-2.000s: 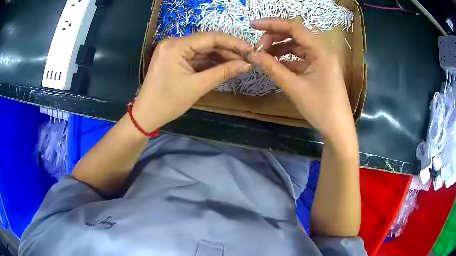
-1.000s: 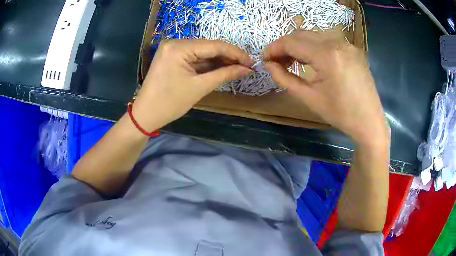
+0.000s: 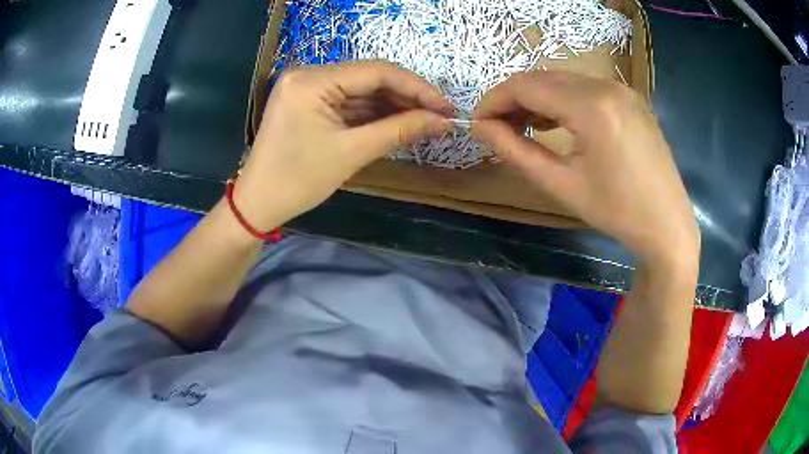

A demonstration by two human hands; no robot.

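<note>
A shallow brown cardboard tray [image 3: 497, 197] holds a loose heap of short white and blue wire pieces [image 3: 470, 44], blue at the left and white in the middle and right. My left hand [image 3: 333, 133] is over the tray's left part, with thumb and forefinger pinched. My right hand [image 3: 590, 146] faces it from the right, also pinched. A thin white wire piece [image 3: 460, 121] spans the small gap between the fingertips of both hands. The other fingers are curled and partly hidden.
A white bench power strip [image 3: 120, 75] lies at the left on the dark mat. White units with bagged cords [image 3: 781, 239] hang at the right edge. Blue bins [image 3: 40, 266] stand below left, a red bin [image 3: 763, 381] and a green bin [image 3: 794, 417] below right.
From two seconds ago, my right hand and forearm have moved right and slightly down. The fingertips of both hands now sit a little lower, with a white wire piece visible between them.
</note>
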